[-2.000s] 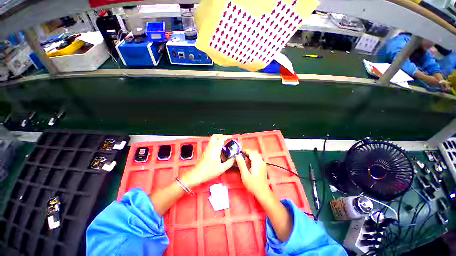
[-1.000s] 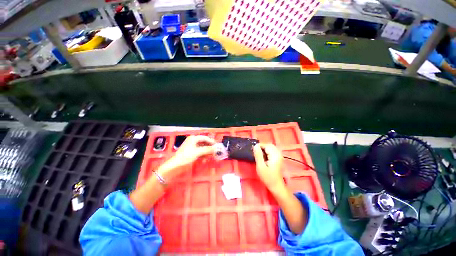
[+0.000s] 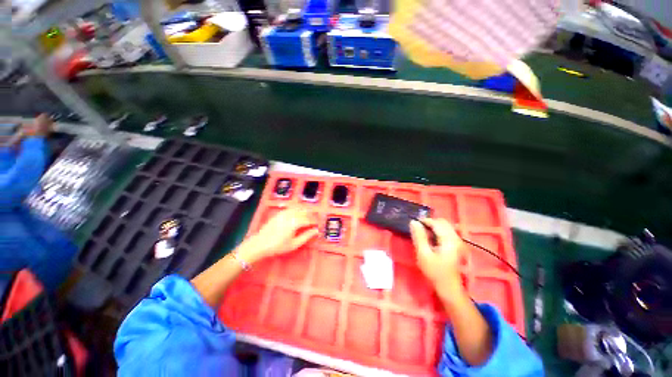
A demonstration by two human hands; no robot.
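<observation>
The red tray (image 3: 346,300) lies under both hands. Three smartwatch units sit in its back row, one of them the middle unit (image 3: 311,191). A fourth smartwatch unit (image 3: 334,228) lies in the second row, just right of my left fingertips. My left hand (image 3: 289,232) is empty, fingers apart. My right hand (image 3: 438,249) holds the right end of the black wired box (image 3: 394,212) over the tray. A thin cable (image 3: 490,250) runs from it to the right. A white paper piece (image 3: 377,269) lies on the tray.
A black tray (image 3: 187,193) at left holds several small pieces. A green belt (image 3: 354,136) crosses behind, with small parts at left. A pen-like stick (image 3: 539,298) and a blurred fan (image 3: 642,283) are at right. Another person's blue sleeve (image 3: 29,173) shows far left.
My left hand has let go of the watch unit, which now lies in a second-row pocket. The hands have parted. The view has turned left, showing another person and more trays.
</observation>
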